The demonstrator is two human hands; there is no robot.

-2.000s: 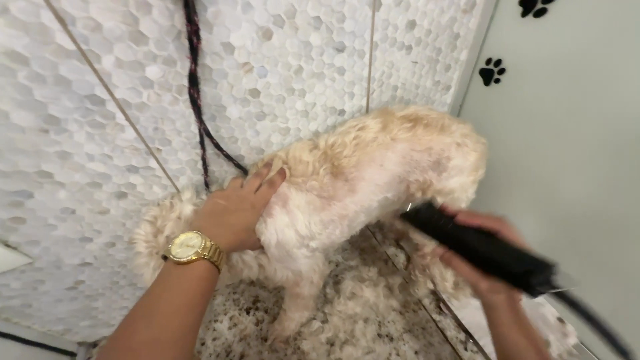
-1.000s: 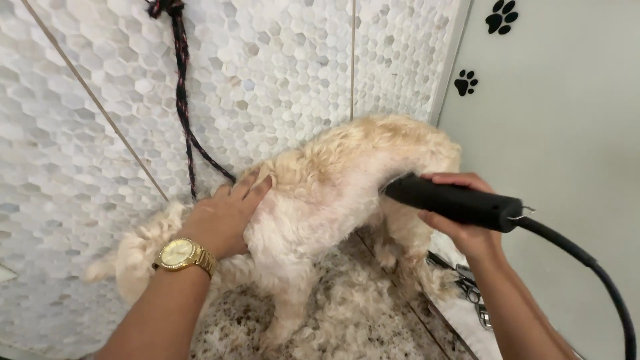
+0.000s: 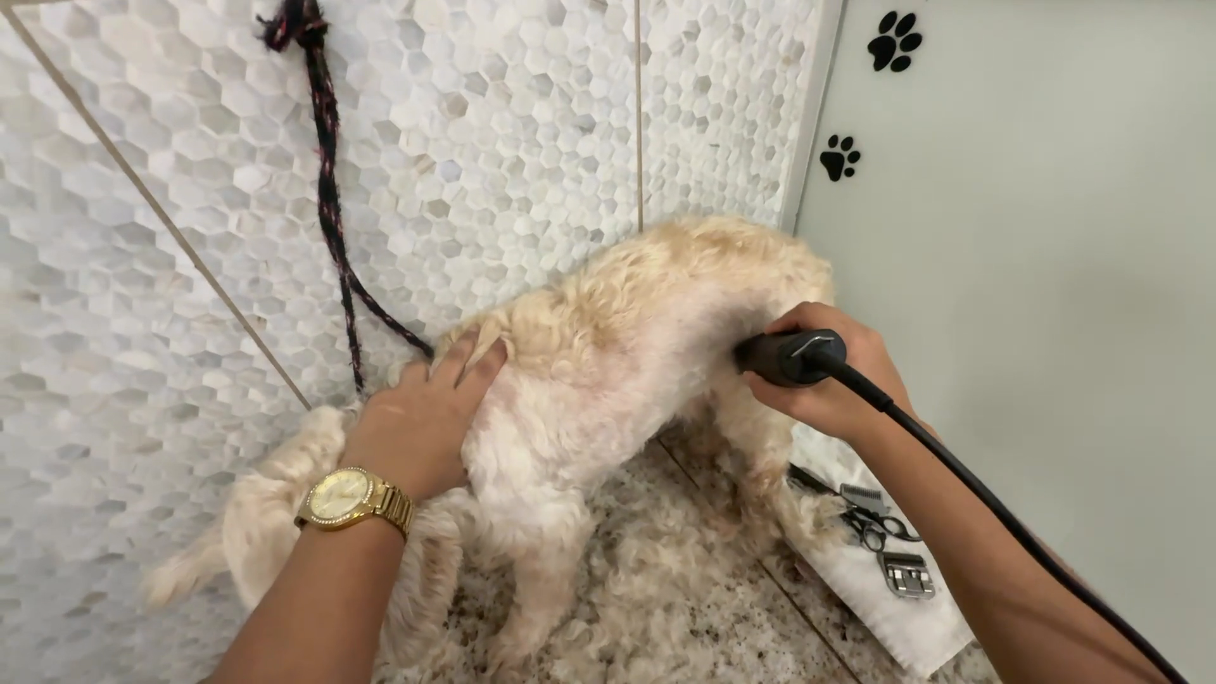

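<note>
A cream-coloured, curly-coated dog [image 3: 608, 361] stands along the tiled wall, its head at the lower left, its side clipped short. My left hand [image 3: 418, 427], with a gold watch [image 3: 340, 498] at the wrist, rests spread on the dog's neck and shoulder. In my right hand [image 3: 836, 380] is a black corded electric clipper [image 3: 793, 358], held against the dog's flank near the hind leg. The clipper's blade is hidden, and its cord [image 3: 988, 513] runs down to the lower right.
A black braided rope lead [image 3: 328, 180] hangs down the wall to the dog's neck. Cut fur [image 3: 655, 589] covers the speckled surface. On a white towel [image 3: 893, 627] lie scissors [image 3: 876, 525], a comb [image 3: 862, 497] and a metal clipper blade [image 3: 907, 576]. Paw prints [image 3: 894, 43] mark the grey panel.
My right hand has turned the clipper so its cord end faces the camera; earlier the body pointed to the right. My left hand stays on the dog's neck and shoulder.
</note>
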